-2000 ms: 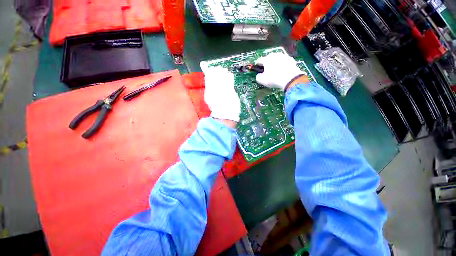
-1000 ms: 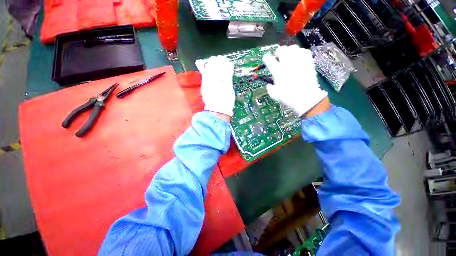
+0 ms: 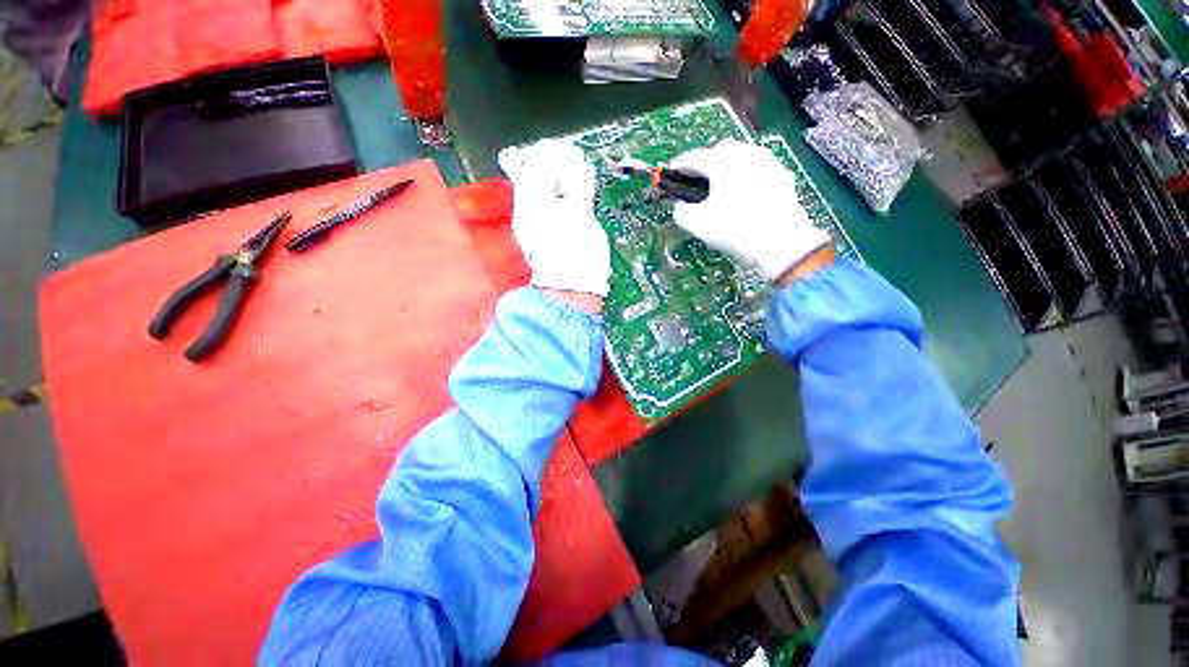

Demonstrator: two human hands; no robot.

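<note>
A green circuit board (image 3: 672,319) lies solder side up in front of me, partly on a red mat piece. My left hand (image 3: 558,219), in a white glove, rests on the board's left edge; its fingertips are at the upper left corner. My right hand (image 3: 750,209), also in a white glove, is shut on small diagonal cutters (image 3: 681,184) with dark handles. The cutters' jaws point left over the upper part of the board, near my left fingers. Whether the jaws touch a lead is too small to tell.
Black long-nose pliers (image 3: 224,284) and a thin dark tool (image 3: 350,215) lie on the large red mat (image 3: 274,443). A black tray (image 3: 235,137) stands behind. Another board (image 3: 600,16) is at the top. A clear bag of small parts (image 3: 867,146) and black racks (image 3: 1030,254) are on the right.
My right hand has moved left and turned, so the cutters point left over the board's upper part. My left hand stays at the left edge. The whole view has shifted slightly.
</note>
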